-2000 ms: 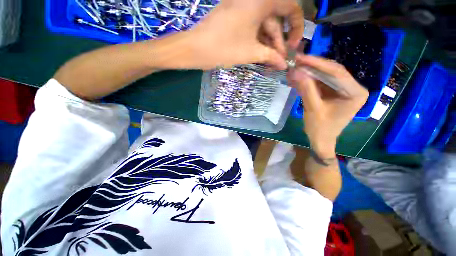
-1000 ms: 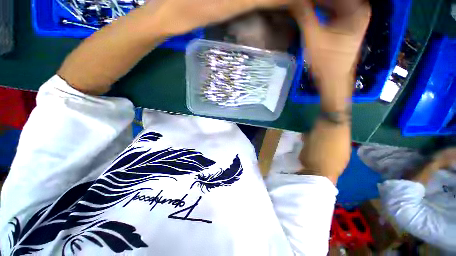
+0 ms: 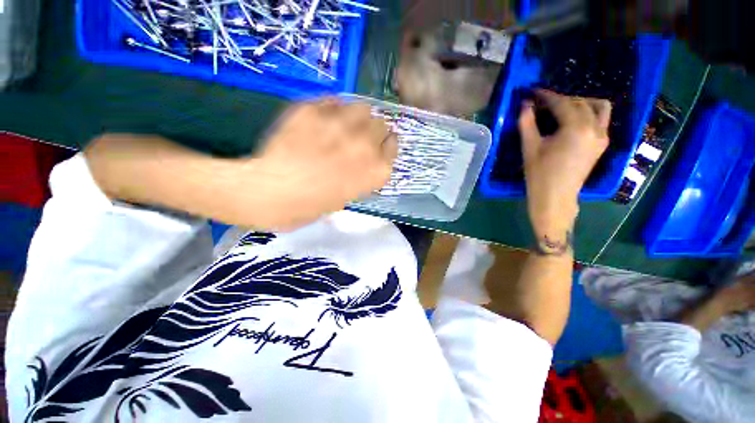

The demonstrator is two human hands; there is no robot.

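The frosted clear plastic tub [image 3: 476, 157] lies nearest my body and holds aligned silver-white rods [image 3: 422, 157], with a pale piece at its right end. My left hand [image 3: 331, 157] is over the tub's left part, blurred, its fingers curled; whether it holds anything is hidden. My right hand [image 3: 567, 132] is in the blue bin of black rings [image 3: 592, 70], thumb and forefinger bent down toward the dark contents; I cannot tell if a ring is between them.
The press base [image 3: 439, 78] stands behind the tub, with a silver block fixture [image 3: 482, 43] on it. A blue bin of jumbled rods [image 3: 248, 41] is at the back left. Another blue bin [image 3: 704, 190] is at the far right. A person's white sleeve [image 3: 662, 355] shows at lower right.
My left hand has come back from the press area to the tub. My right hand has moved from the blurred position near the press down into the black-ring bin. The press base and fixture are now uncovered.
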